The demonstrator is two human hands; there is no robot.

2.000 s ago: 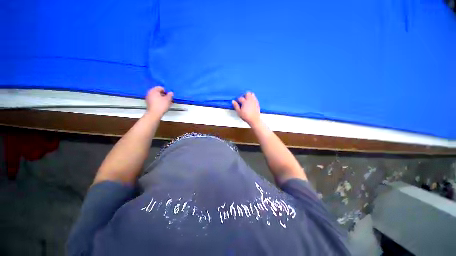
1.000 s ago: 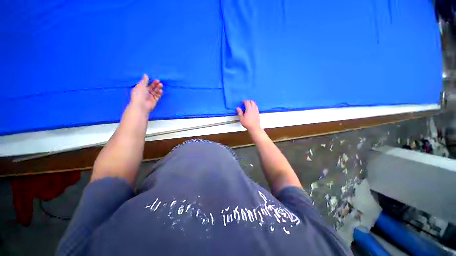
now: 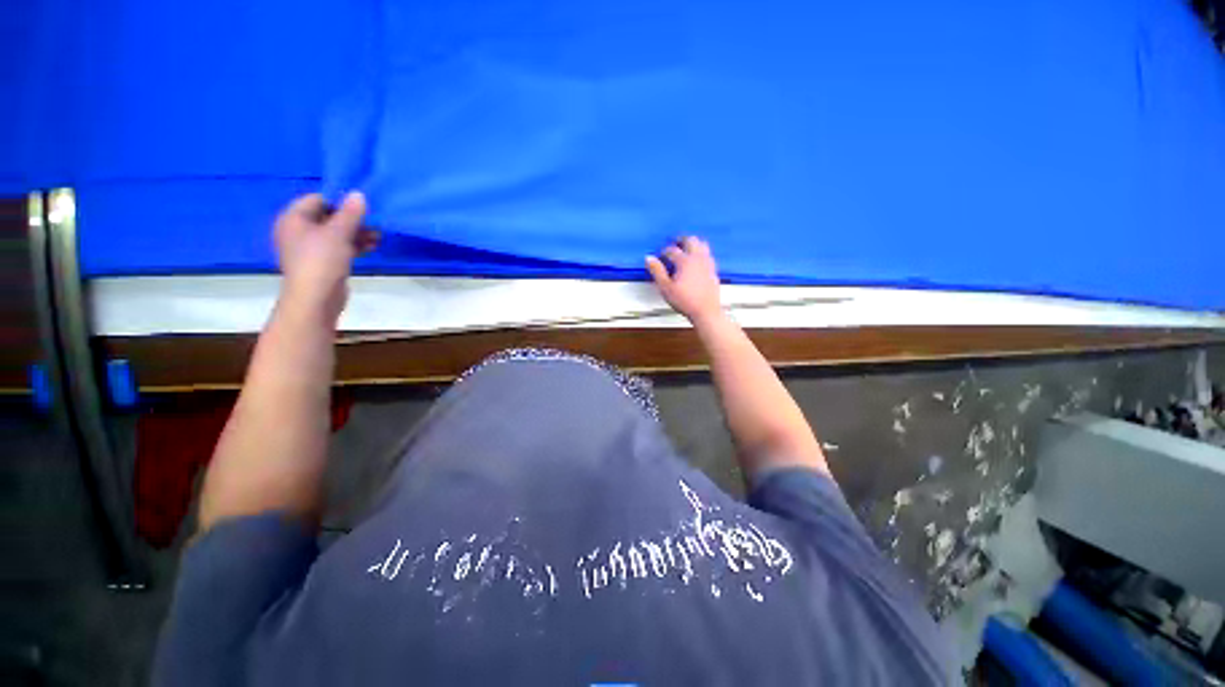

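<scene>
The bright blue fabric ply [image 3: 806, 134] lies over the table with its near edge beside the white underlay paper [image 3: 497, 301]. My left hand [image 3: 320, 235] pinches the ply near its front edge at the left and holds it slightly raised. A dark gap shows under the lifted edge between my hands. My right hand [image 3: 688, 278] grips the ply's near edge further right, low at the paper. Soft creases run across the cloth between and beyond my hands. The fingertips of both hands are partly blurred.
A metal cutter rail [image 3: 65, 289] with blue clips [image 3: 122, 383] crosses the table at the left. A thin stick [image 3: 578, 320] lies along the paper and brown table edge [image 3: 806, 348]. Red cloth [image 3: 168, 470] is below left. A pale box-like structure [image 3: 1142, 503] and blue rolls [image 3: 1095, 638] are lower right.
The view has shifted left, and the rail has come into sight. My left hand, open one second ago, has moved left and taken hold of the ply, lifting its edge.
</scene>
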